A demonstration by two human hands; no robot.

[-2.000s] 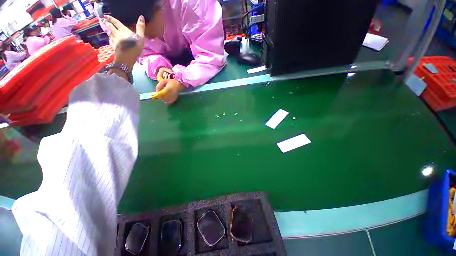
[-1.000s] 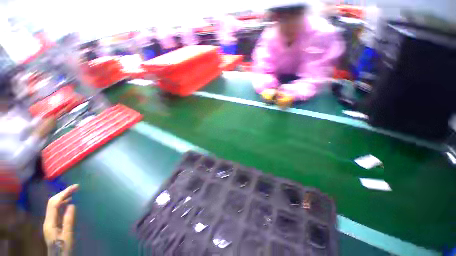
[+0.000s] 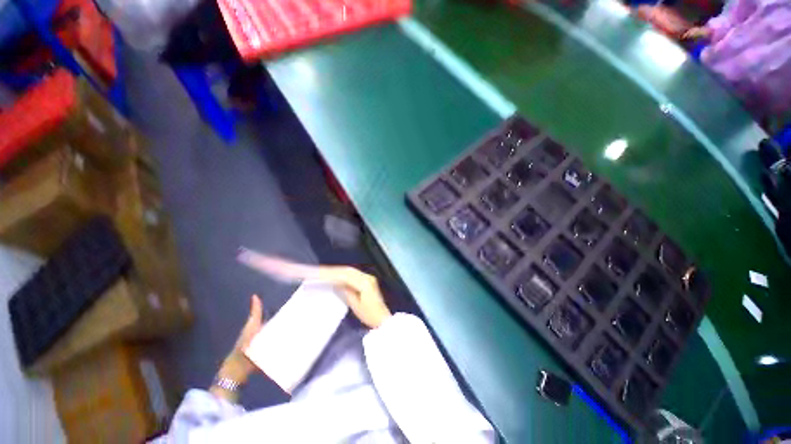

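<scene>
A white sheet, cloth or paper point(image 3: 299, 336), is between my hands, low and left of the bench. My left hand point(image 3: 243, 349), with a metal band at the wrist, is at its left edge, thumb raised and fingers partly hidden. My right hand point(image 3: 356, 290) is at its upper right edge; the fingers stretch left and their tips blur. The black foam tray point(image 3: 520, 276) lies tilted on the green bench mat with smartwatch bodies in its pockets. One smartwatch body point(image 3: 552, 387) lies outside its near edge, beside a blue stick point(image 3: 600, 414).
A red tray point(image 3: 317, 19) lies on the far bench end. Cartons point(image 3: 152, 251) with another black foam tray point(image 3: 69, 290) stand at left. Two white slips point(image 3: 752, 308) lie on the glossy green belt point(image 3: 598, 95). A person in a pink sleeve point(image 3: 750, 52) is at upper right.
The view has swung left and down. My left hand, earlier raised and empty over the belt, is now low beside the white sheet. My right hand has come into view.
</scene>
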